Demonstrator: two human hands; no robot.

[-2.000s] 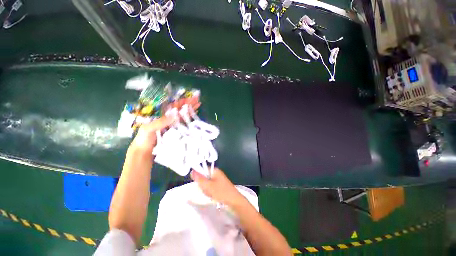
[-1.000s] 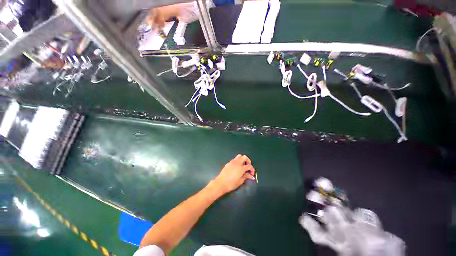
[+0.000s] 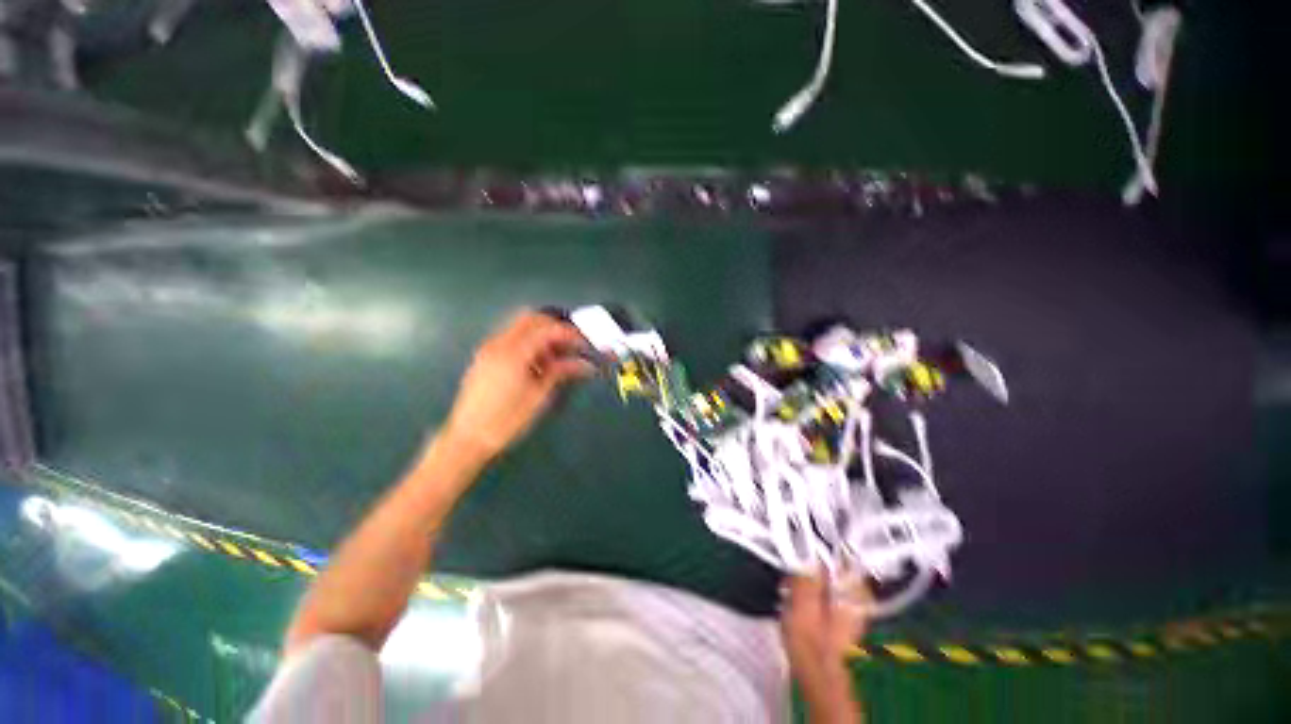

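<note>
A bundle of units fans out over the bench and mat, with white coiled cables (image 3: pixel 793 495) toward me and small boards with yellow parts (image 3: pixel 920 375) at the far side. My right hand (image 3: pixel 825 615) is shut on the bundle at its near end, partly hidden by the coils. My left hand (image 3: pixel 524 371) is at the bundle's left side, fingers bent. Its fingertips are beside a white adapter housing (image 3: pixel 600 330) and a board. Blur hides whether they grip anything.
The black mat (image 3: pixel 1104 396) lies right on the green bench (image 3: pixel 283 340). White corded units (image 3: pixel 1055 28) lie on the parallel strip beyond. A blue object (image 3: pixel 64 679) is at the lower left. Yellow-black floor tape (image 3: pixel 991 654) runs below the bench.
The view has shifted. One second ago my left hand was at a tiny item on the bench and another gloved or blurred white shape lay over the mat; now both hands are at the bundle.
</note>
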